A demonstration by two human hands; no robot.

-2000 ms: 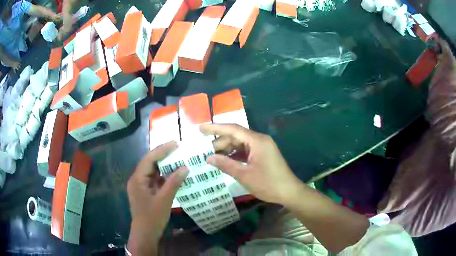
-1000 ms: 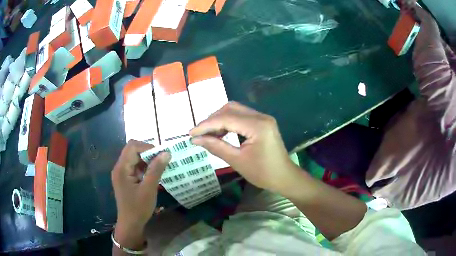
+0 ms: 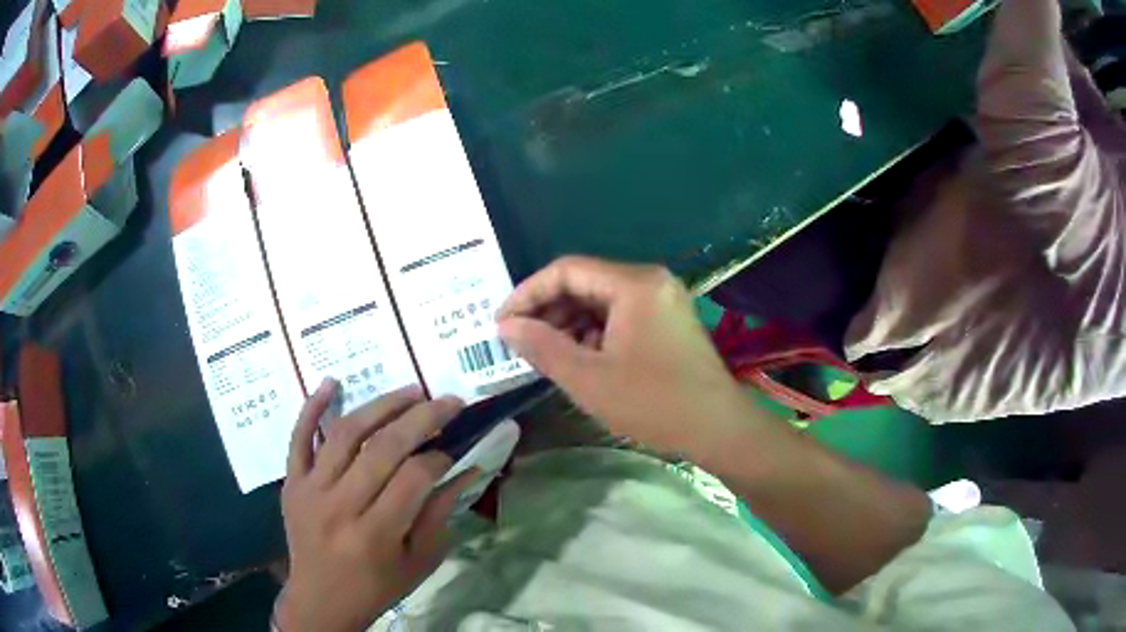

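Three closed cartons lie side by side with printed backs up and orange ends away from me: the left carton (image 3: 222,290), the middle carton (image 3: 303,210) and the right carton (image 3: 426,185). A barcode sticker (image 3: 484,357) shows near the right carton's lower end. My left hand (image 3: 371,494) lies across the lower end of the middle carton, with the folded label strip (image 3: 485,467) held at its thumb side. My right hand (image 3: 617,352) has thumb and forefinger pinched together at the right carton's lower right edge. Whether it holds a sticker is hidden.
Open cartons (image 3: 62,241) lie at the upper left. Another carton (image 3: 56,519) stands at the lower left, beside a partly cut-off label roll (image 3: 15,568). A paper scrap (image 3: 851,117) lies toward the right table edge (image 3: 815,216). A neighbour's sleeve (image 3: 988,272) is at the right.
The view has shifted so the cartons appear lower and closer. My hands have moved apart; the strip, earlier stretched between them, is now by my left hand. The right carton's barcode is now visible.
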